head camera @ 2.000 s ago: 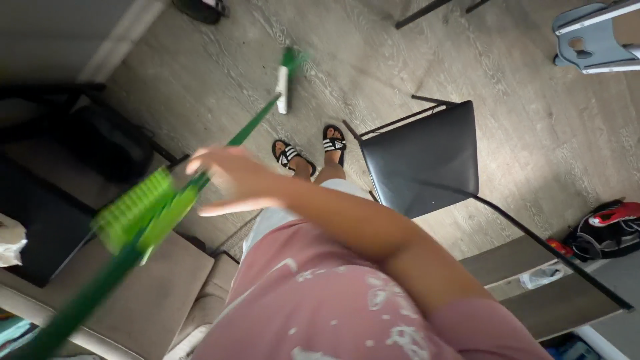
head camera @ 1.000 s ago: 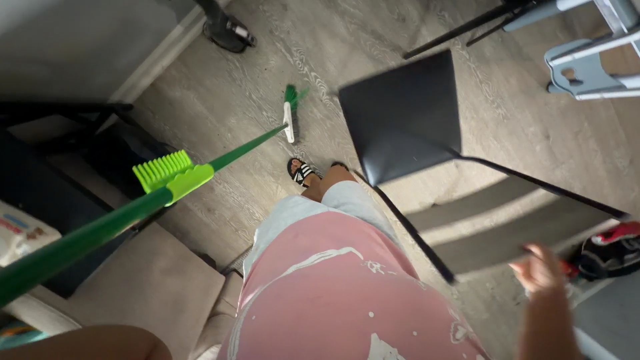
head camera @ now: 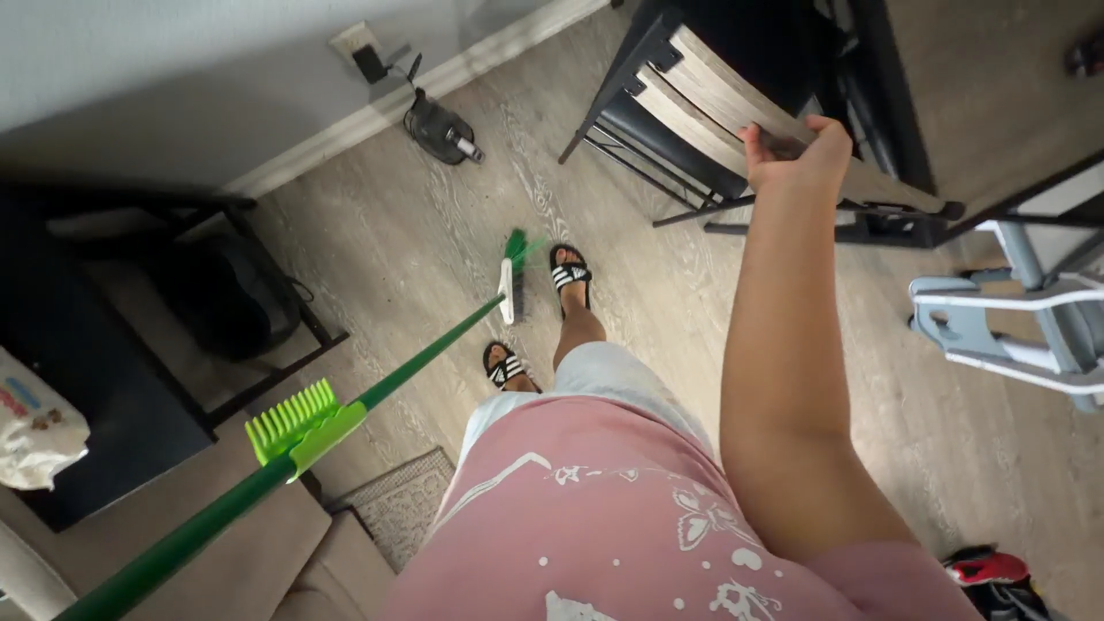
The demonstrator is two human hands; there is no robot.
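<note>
My right hand point(head camera: 798, 159) grips the wooden slatted backrest of a black-framed chair point(head camera: 703, 103) at the upper right, thumb on one side and fingers over the top slat. A broom with a green pole point(head camera: 431, 352) runs from the lower left to its white and green head point(head camera: 509, 289), which rests on the floor by my sandalled feet. A lime-green comb-like clip point(head camera: 297, 427) sits on the pole. My left hand is out of the frame, and so is the pole's near end.
A table point(head camera: 992, 95) stands at the upper right, beside a folded grey-blue step stool point(head camera: 983, 319). A black device point(head camera: 440, 129) lies by the wall. On the left are a dark table point(head camera: 95, 414) and a beige sofa point(head camera: 233, 535); a red and black item point(head camera: 992, 569) lies lower right.
The chair stood out on the floor and now is beside the table, with my right hand on its backrest. My hand on the broom pole two seconds ago is no longer seen there. The view has turned.
</note>
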